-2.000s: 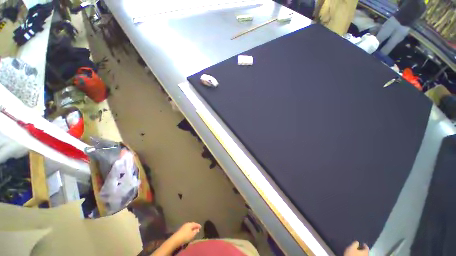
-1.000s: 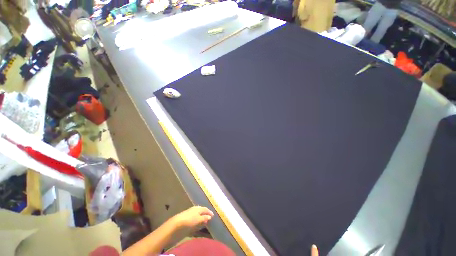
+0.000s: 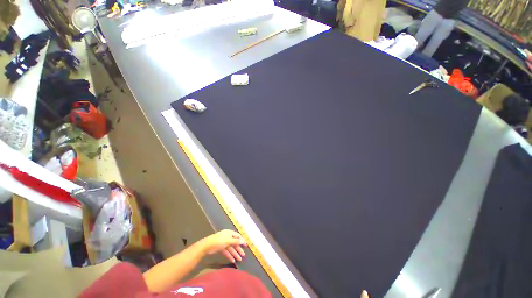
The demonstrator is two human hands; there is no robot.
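Note:
A large dark fabric sheet (image 3: 332,151) lies flat on the grey table. A white strip (image 3: 217,171) runs along its near edge, with a yellow-orange ruler (image 3: 213,190) beside it. My left hand (image 3: 227,244) is beside the ruler at the near table edge, fingers partly bent, with nothing seen in it. Only a fingertip of my right hand (image 3: 364,294) shows at the bottom edge, over the fabric's lower corner. A metal blade tip (image 3: 431,293) shows at the bottom right. Two pale wrapped weights, one rounded (image 3: 195,105) and one squarer (image 3: 240,80), sit on the fabric's left part.
Scissors (image 3: 423,87) lie near the fabric's far edge. A second stick (image 3: 258,43) and a small pale block (image 3: 247,32) lie on the table. More dark fabric (image 3: 496,227) lies at the right. A person (image 3: 434,29) stands beyond the table. Bags and boxes fill the left.
The view has shifted, so the table and fabric sit further left. My left hand has come up to the ruler at the table edge. My right hand has mostly left the picture at the bottom.

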